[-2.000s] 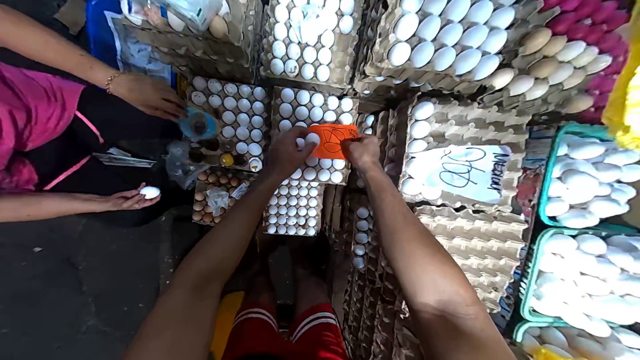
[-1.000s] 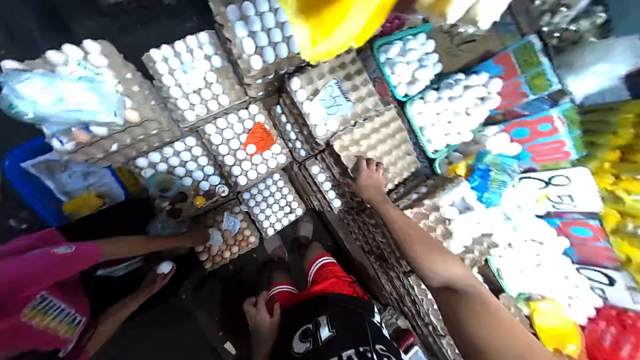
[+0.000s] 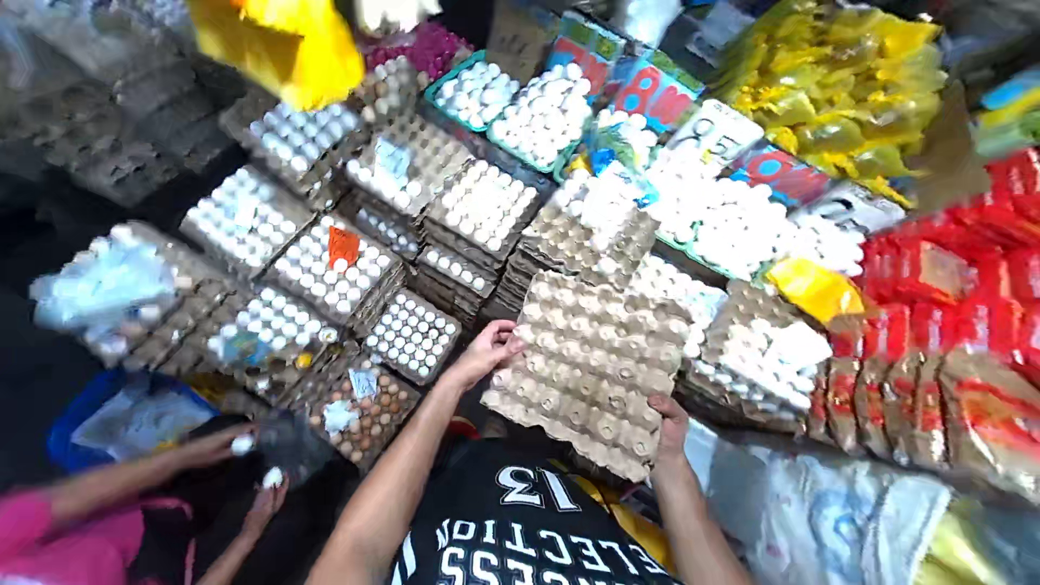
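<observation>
An empty grey-brown pulp egg tray (image 3: 589, 366) is held in front of my body, tilted. My left hand (image 3: 490, 351) grips its left edge, and my right hand (image 3: 671, 426) grips its lower right edge, the thumb on top. Behind the held tray stands a stack topped by a partly filled egg tray (image 3: 561, 244). White eggs fill a tray on another stack (image 3: 483, 203) up and left of it. The orange card (image 3: 343, 246) lies on a tray of white eggs to the left. Nearer my left forearm are a tray of small white eggs (image 3: 412, 335) and a tray of brown eggs (image 3: 370, 418).
At lower left a person's hands (image 3: 264, 496) hold white eggs, beside a blue tub (image 3: 81, 422). Teal baskets of white eggs (image 3: 479, 89) and price signs stand at the back. Red packs (image 3: 967, 276) are at right; a yellow bag (image 3: 305, 57) hangs at upper left.
The orange card, in both my hands two seconds ago, lies on white eggs. My right hand was on an empty tray one second ago; now both hands hold one. The view has swung right.
</observation>
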